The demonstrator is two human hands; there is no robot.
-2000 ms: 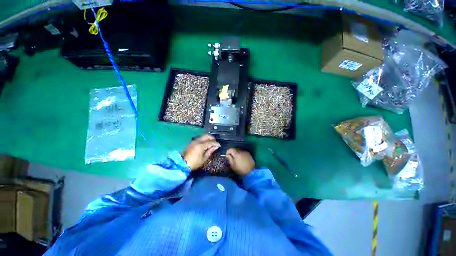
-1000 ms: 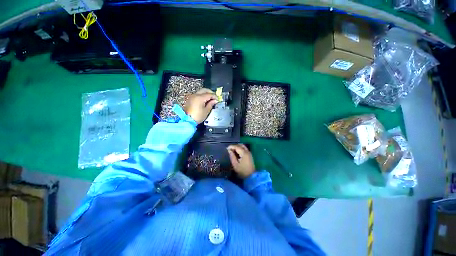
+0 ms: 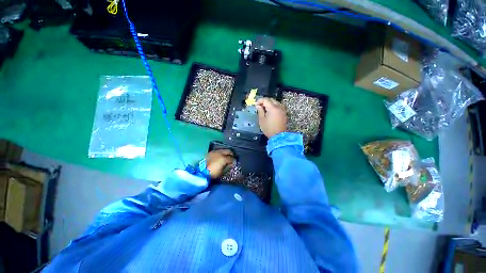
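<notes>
The black assembly fixture [image 3: 259, 69] stands upright in the centre, with a silver nest plate [image 3: 244, 121] and a yellow piece [image 3: 252, 97]. My right hand [image 3: 273, 117] is at the fixture, its fingertips pinched just right of the yellow piece. Any part between them is too small to tell. My left hand [image 3: 219, 161] is at the left side of the front parts tray [image 3: 262, 166], fingers curled over small metal parts [image 3: 250, 182]. Whether it holds one cannot be told.
The left parts tray [image 3: 180, 106] and right parts tray [image 3: 323, 125] hold heaped parts beside the fixture. A labelled plastic bag [image 3: 121, 117] lies left, near a hanging blue cord [image 3: 144, 56]. A cardboard box [image 3: 387, 66] and bags of orange-brown parts [image 3: 391, 160] are right.
My left hand went up to the fixture by the yellow piece, then came back to the front tray. My right hand has moved from the front tray up to the fixture. The view has shifted.
</notes>
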